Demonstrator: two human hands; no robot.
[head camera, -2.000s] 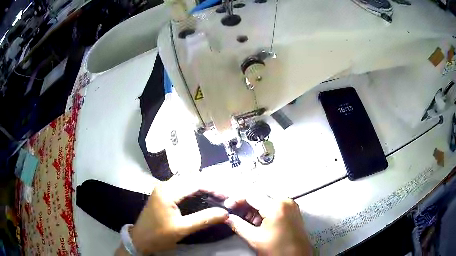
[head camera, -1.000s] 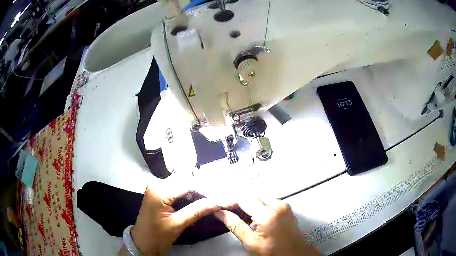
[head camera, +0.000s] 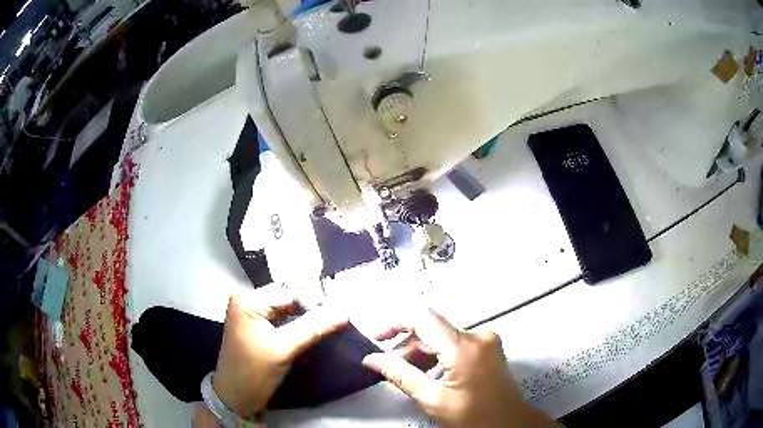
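A dark fabric piece (head camera: 328, 368) lies at the table's front edge, its rounded end out to the left. My left hand (head camera: 266, 347) grips its upper edge, thumb on top. My right hand (head camera: 443, 368) pinches its right end between thumb and fingers. Both hands are bare and in front of the presser foot (head camera: 387, 251). Another dark fabric piece (head camera: 347, 244) lies at the foot, and a further dark piece (head camera: 244, 196) lies left of the machine head. Glare hides detail around the foot.
The off-white sewing machine (head camera: 468, 92) spans the top, with its tension dial (head camera: 393, 109). A black smartphone (head camera: 590, 205) lies right of the needle. A small grey plate (head camera: 465, 182) lies under the arm. Red-patterned covering (head camera: 92, 334) edges the table's left side.
My hands have moved apart, showing more of the fabric between them. The view has shifted slightly, so the machine head appears further left.
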